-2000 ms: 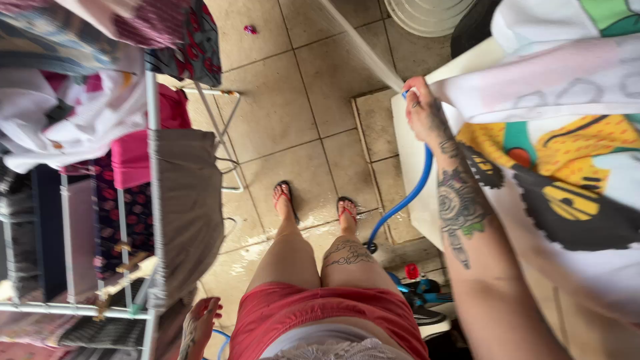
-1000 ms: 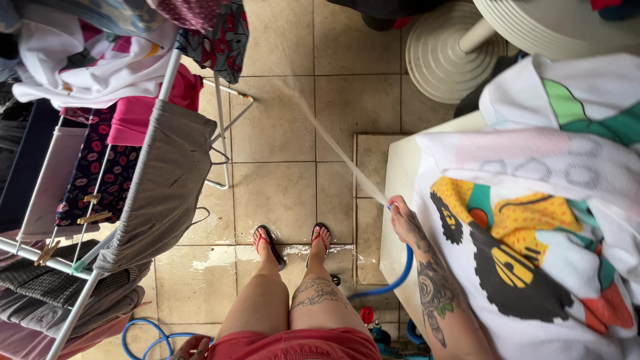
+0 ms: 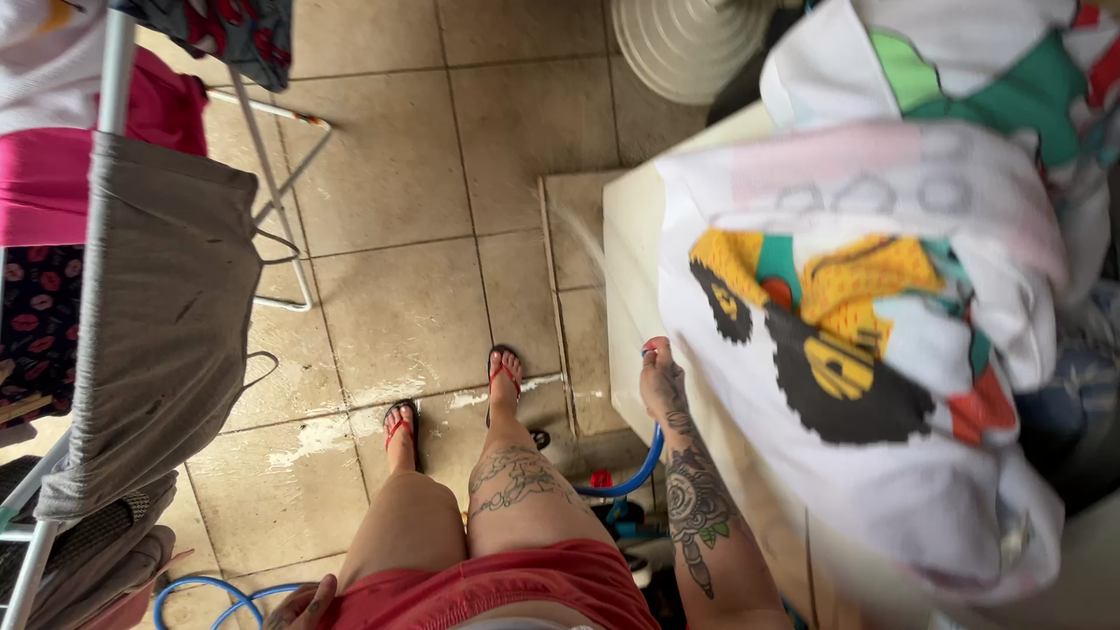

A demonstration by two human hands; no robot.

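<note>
My right hand [image 3: 662,381] is closed around the end of a blue hose [image 3: 643,468], close to the side of a white surface piled with fabric. A faint spray of water [image 3: 588,241] leaves the hose end toward the tiled floor [image 3: 394,166]. The hose hangs below my wrist and passes behind my leg. My left hand [image 3: 302,604] is low beside my red shorts, partly cut off by the frame edge. Its fingers are only partly seen, with a loop of blue hose near it.
A drying rack [image 3: 109,70] hung with clothes stands on the left, its metal feet reaching over the floor. Printed white fabric [image 3: 726,350] drapes over the white surface [image 3: 630,297] at right. A round ribbed white base [image 3: 687,44] stands at the top. White residue marks the tiles near my sandals.
My right hand still holds the hose; the water, which pointed up and left across the floor, now looks fainter and shorter. My feet have moved relative to the tiles.
</note>
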